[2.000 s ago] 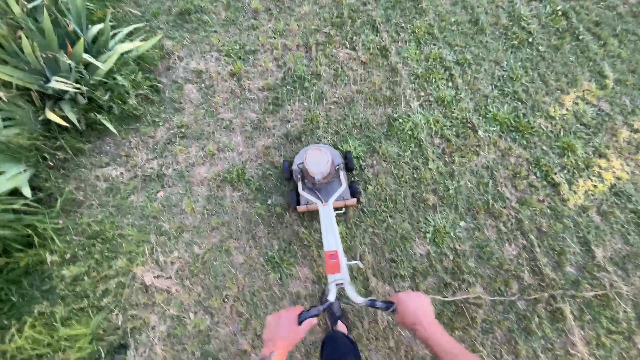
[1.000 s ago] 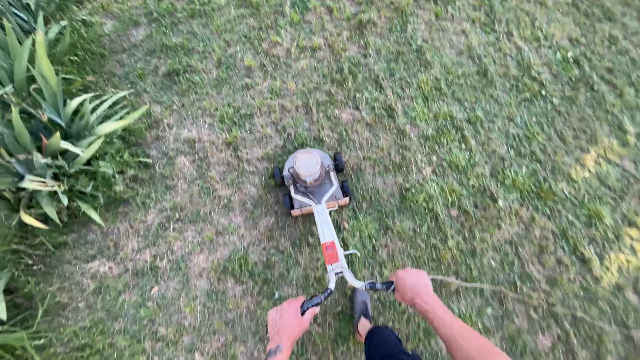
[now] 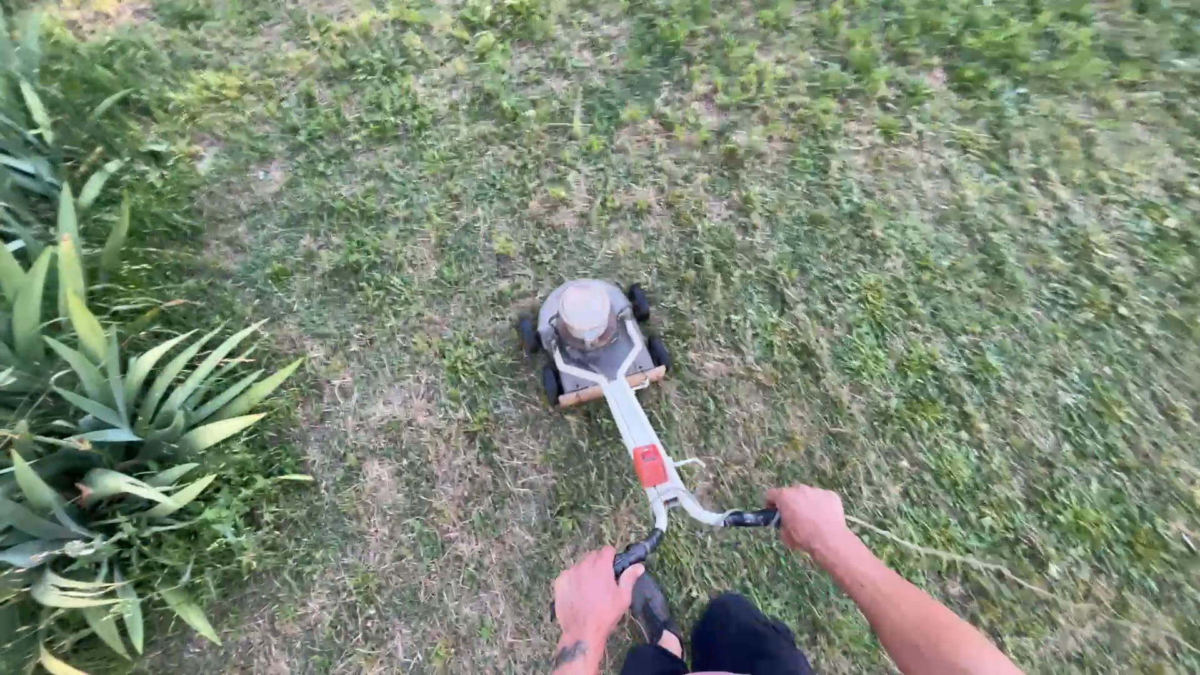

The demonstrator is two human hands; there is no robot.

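Note:
A push lawn mower with a round grey deck, a pale motor cover and black wheels stands on the grass in front of me. Its light grey metal handle, with a red switch box on it, runs back toward me and forks into two black grips. My left hand is closed around the left grip. The right grip ends in my right hand, whose fingers are wrapped around it. A thin pale cord trails off behind the right hand across the lawn.
Broad-leaved, iris-like plants and taller grass line the left side, some leaves reaching over the lawn. Short, patchy grass spreads ahead and to the right. My shoe shows below the handle, beside a dark-clothed knee.
The mower has advanced over the grass with both hands staying on its grips, and its front now points more to the left. The view has moved along with it.

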